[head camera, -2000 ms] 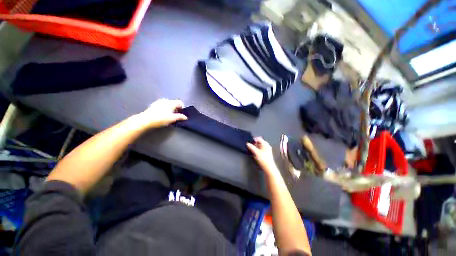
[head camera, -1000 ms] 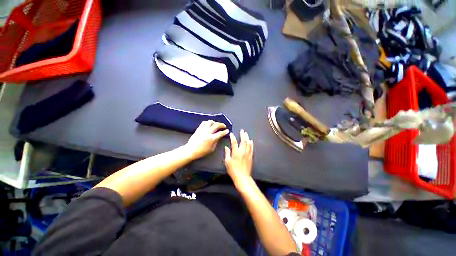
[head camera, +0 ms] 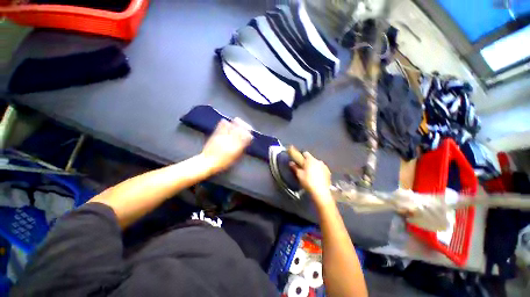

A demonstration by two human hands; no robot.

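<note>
A navy collar piece (head camera: 200, 119) with a thin pale edge lies flat on the dark grey ironing table (head camera: 157, 75). My left hand (head camera: 228, 143) is on the middle of the piece, blurred; its fingertips are not clear. My right hand (head camera: 311, 172) grips the handle of the steam iron (head camera: 284, 171), whose edge is at the right end of the piece. The fanned unpressed pieces (head camera: 279, 61), navy, white and grey, lie beyond. The dark pressed stack (head camera: 70, 69) lies at the left.
A red basket (head camera: 110, 26) is at the upper left. Cloth-wrapped hose (head camera: 401, 200) runs from the iron to the right. Dark crumpled cloth (head camera: 395, 113) and a second red basket (head camera: 419, 184) are at the right. A blue basket (head camera: 281, 250) with white cones is below the table edge.
My right hand has moved right, taken hold of the iron and brought it left to the end of the collar piece. My left hand has shifted left along the piece. The view has tilted.
</note>
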